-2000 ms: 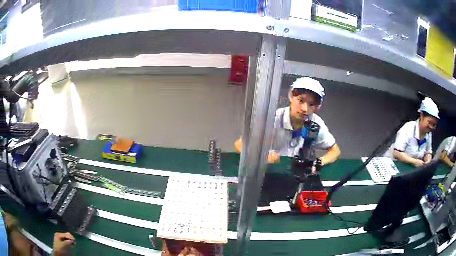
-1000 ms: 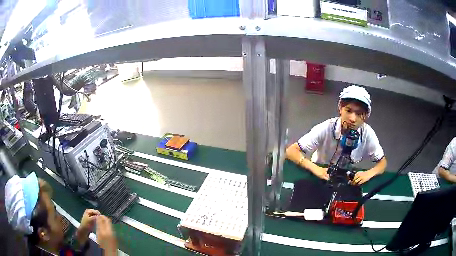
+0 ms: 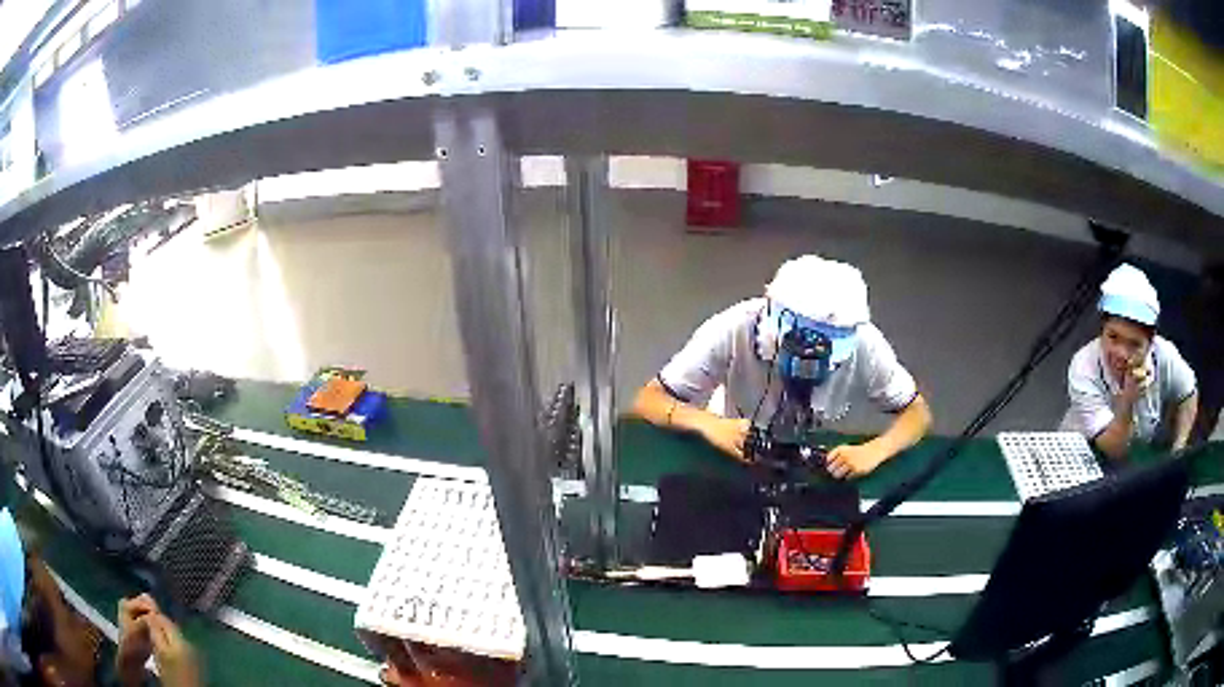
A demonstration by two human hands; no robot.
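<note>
Neither of my hands is in view. Nearest in front of me, a white pocketed tray (image 3: 450,564) lies on top of a reddish-brown box (image 3: 450,666) at the bottom edge of the picture. The tray has a grid of small round pockets; whether they hold parts is too small to tell. A metal post (image 3: 503,403) covers the tray's right edge. A dark block of stacked strips (image 3: 201,557) stands on the green bench to the left.
A metal shelf beam (image 3: 644,101) crosses above. Across the bench, a person (image 3: 792,362) bends over a microscope (image 3: 805,356) by a red bin (image 3: 822,564). A monitor (image 3: 1074,550) stands right. Another person's hands (image 3: 150,638) are lower left. Another person (image 3: 1130,369) sits far right.
My view has swung, shifting the bench scene leftward since one second ago. The person opposite has lowered their head to the microscope. The far-right person now has a hand at the face.
</note>
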